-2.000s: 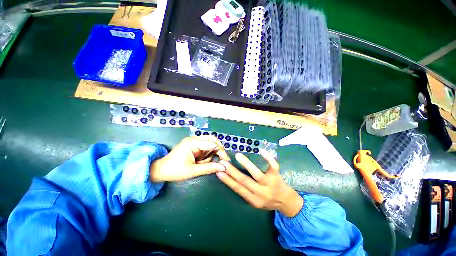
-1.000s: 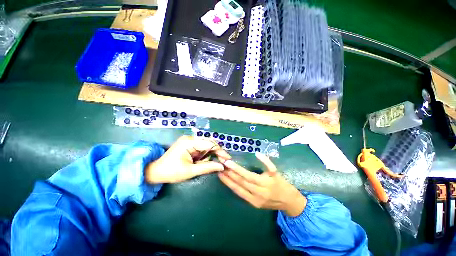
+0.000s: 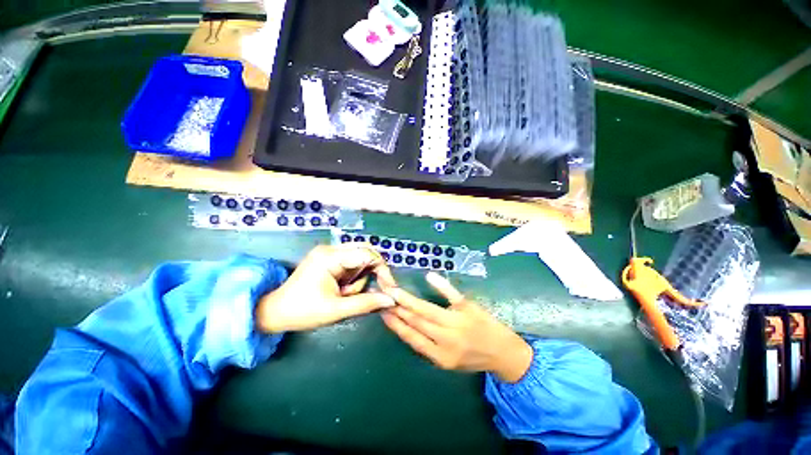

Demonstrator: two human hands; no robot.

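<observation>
My left hand (image 3: 325, 289) and my right hand (image 3: 453, 333) meet at their fingertips over the green mat. The fingertips pinch something small and dark between them, mostly hidden by the fingers, too small to name. A clear carrier strip (image 3: 405, 252) with two rows of black dots lies just behind my hands, partly covered by my left fingers. A second strip (image 3: 267, 211) with black dots lies behind and to the left, with a gap in its lower row.
A blue parts bin (image 3: 233, 111) stands back left. A black supply tray (image 3: 373, 178) holds a stack of carrier sheets (image 3: 525, 84). White paper (image 3: 574, 262), an orange air gun (image 3: 652, 298), a clear bottle (image 3: 685, 204), bagged strips (image 3: 711, 329) and phones (image 3: 774, 360) lie right.
The whole view has shifted slightly. My hands stay together at the fingertips, and the fingers of my right hand have closed up a little. The objects on the bench keep their places.
</observation>
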